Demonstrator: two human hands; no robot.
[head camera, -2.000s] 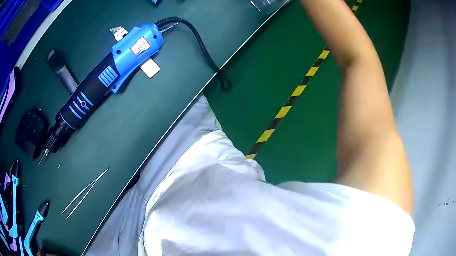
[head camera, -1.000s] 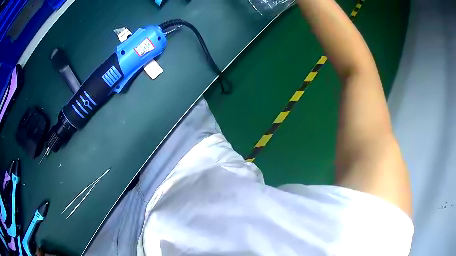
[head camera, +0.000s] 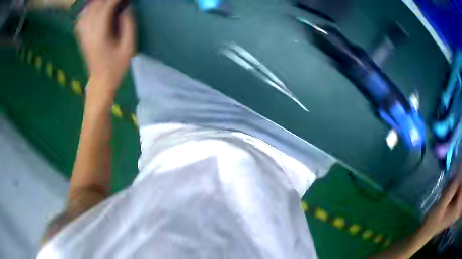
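Observation:
The picture is blurred. My left hand (head camera: 107, 43) is at the top left by the bench edge, fingers bent; a dark patch shows between them, and I cannot tell if it is held. My right hand (head camera: 448, 202) is cut off by the right edge, beside a crinkled clear plastic bag (head camera: 433, 192); its grip is unclear. The blue-and-black electric screwdriver (head camera: 372, 83) lies on the green bench mat (head camera: 314, 119), away from both hands. The tweezers (head camera: 268, 76) lie loose nearer the bench edge.
Blue, black and purple handles (head camera: 448, 119) are piled at the right edge. A blue bin (head camera: 439, 17) is at the top right. A light-blue piece (head camera: 210, 5) is cut off at the top. A small white piece (head camera: 391, 138) lies beside the screwdriver.
The view has swung strongly, so the screwdriver and handles now appear on the right. My left arm and hand have come into view. My right hand now shows at the right edge.

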